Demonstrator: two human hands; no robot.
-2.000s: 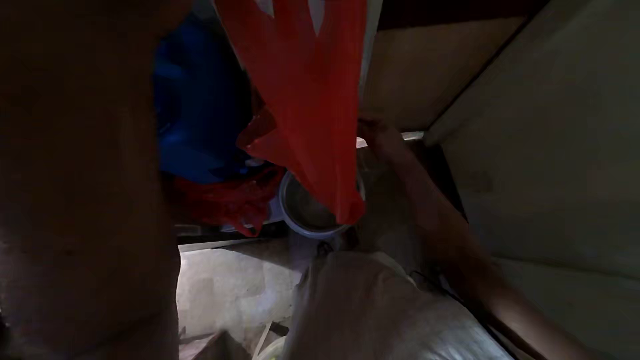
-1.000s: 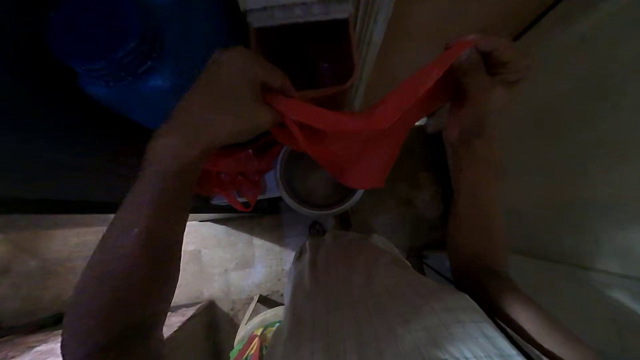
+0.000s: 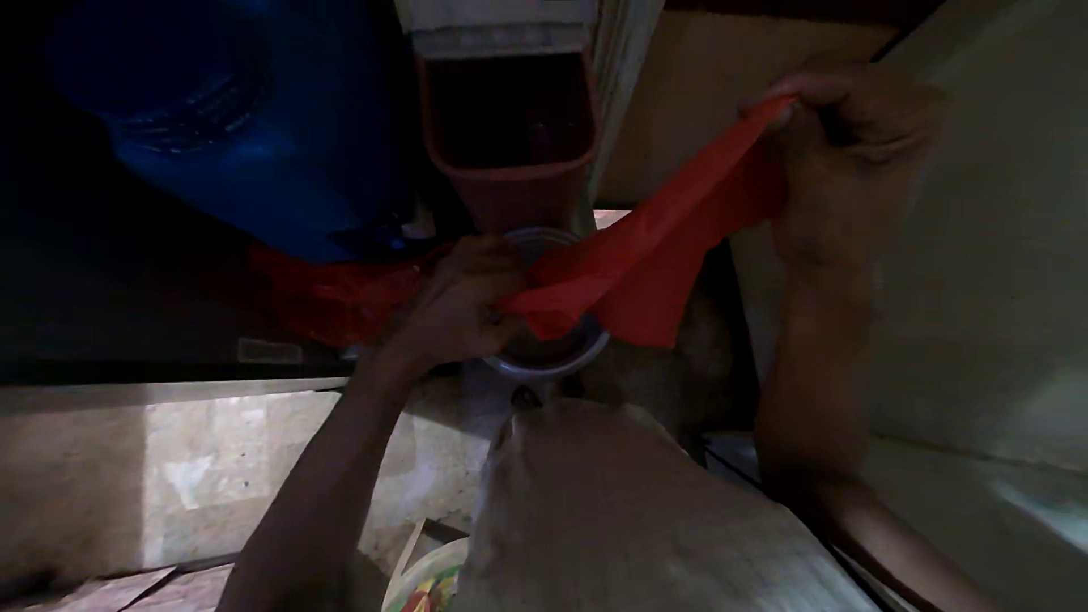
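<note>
A red plastic bag (image 3: 654, 229) is stretched slantwise between both hands. Its upper right corner is pinched by my right hand (image 3: 858, 127), raised at the upper right near the wall. Lower and nearer the middle, my left hand (image 3: 472, 302) grips the bag's other end. Beneath the bag and left hand is a round container (image 3: 544, 371) with a pale rim, partly covered; its contents are too dark to tell.
A reddish plastic bin (image 3: 518, 174), dark inside, stands beyond the round container. A large blue plastic container (image 3: 255, 161) is at upper left, with another crumpled red bag (image 3: 340, 293) below it. At the bottom, a round tub (image 3: 438, 578) shows colourful contents. A wall (image 3: 960, 340) bounds the right.
Two seconds ago the red bag hung down in the middle; now it is spread between both hands. Since one second ago, my left hand has moved down toward the round container, and the bin shows more fully.
</note>
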